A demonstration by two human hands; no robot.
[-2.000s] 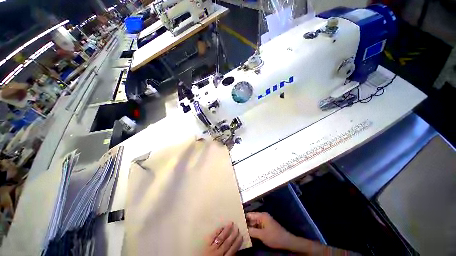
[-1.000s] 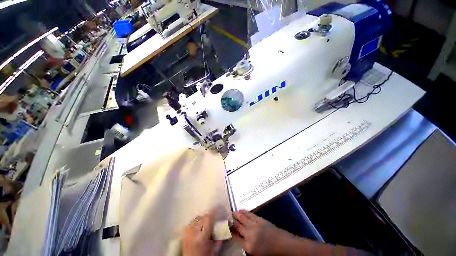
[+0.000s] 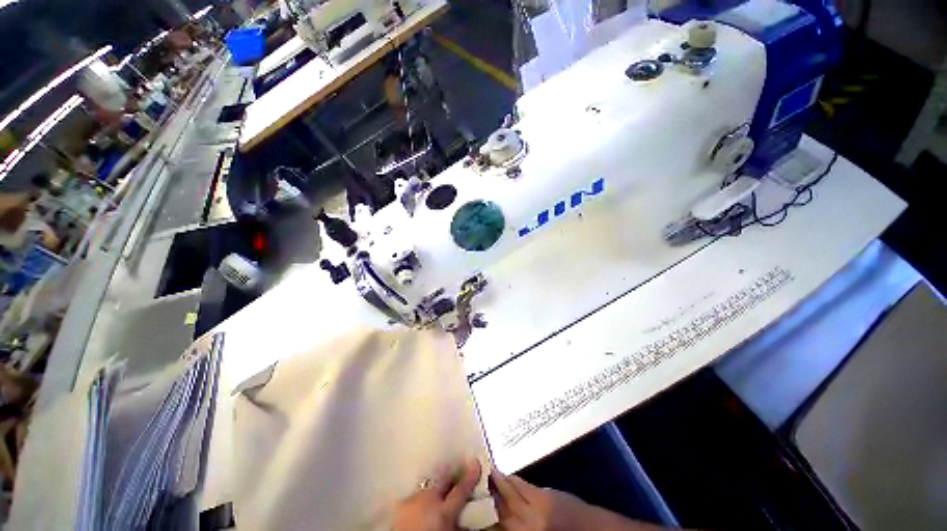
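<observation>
A large beige panel [image 3: 348, 425] lies on the white table, its top right corner under the presser foot area [image 3: 452, 311] of the white sewing machine [image 3: 613, 145]. A small grey tab [image 3: 255, 386] shows at its upper left corner. My left hand [image 3: 441, 503] is on the panel's lower right part, fingertips pinching the edge. My right hand [image 3: 524, 503] pinches the same right edge just beside it. Both hands are near the bottom of the picture, and the panel's lower end is cut off by the frame.
A fanned stack of panels [image 3: 156, 446] stands at the left. A printed ruler scale [image 3: 649, 353] runs along the table front. Beige pieces [image 3: 883, 415] lie on a low grey surface at the right. Another sewing machine [image 3: 348, 26] stands behind, beside a long metal workway.
My left hand has moved right to the panel's edge, where its fingers now pinch beside my right hand. The machine and panel sit lower in the picture as the view has shifted.
</observation>
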